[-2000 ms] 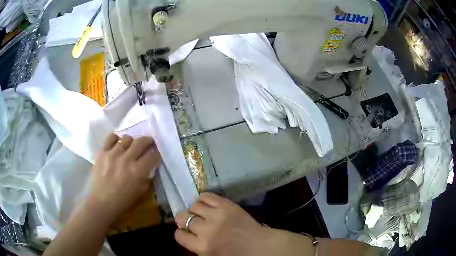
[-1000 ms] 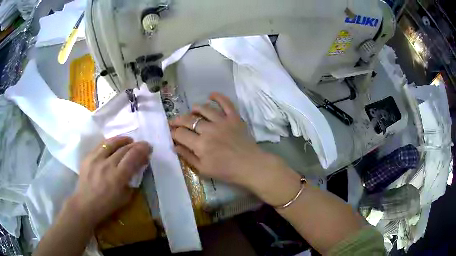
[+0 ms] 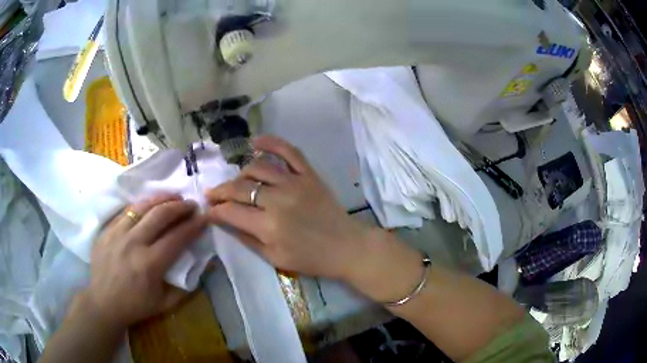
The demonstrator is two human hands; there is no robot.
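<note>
A white garment panel (image 3: 67, 177) spreads left of the needle and passes under the presser foot (image 3: 191, 160). A long white strip (image 3: 264, 301) runs from the needle area toward the lap, past the table's front edge. My left hand (image 3: 145, 252) presses and pinches the panel just in front of the foot. My right hand (image 3: 284, 209) lies over the strip's upper end, thumb and fingertips pinching the cloth close to my left fingertips. The cloth between the two hands is bunched, and the fingertips partly hide the seam.
The off-white machine head (image 3: 340, 35) arches above. A fanned white strip bundle (image 3: 418, 163) lies under its arm, with black snips (image 3: 502, 177) beside it. Amber tape (image 3: 106, 120) and a yellow-handled tool (image 3: 81, 67) are at left. Checked cloth rolls (image 3: 560, 249) are at right.
My right hand has gone from the strip's lower end to its upper end, then closer to the needle and my left hand. The panel's edge is now gathered up. The view has shifted closer.
</note>
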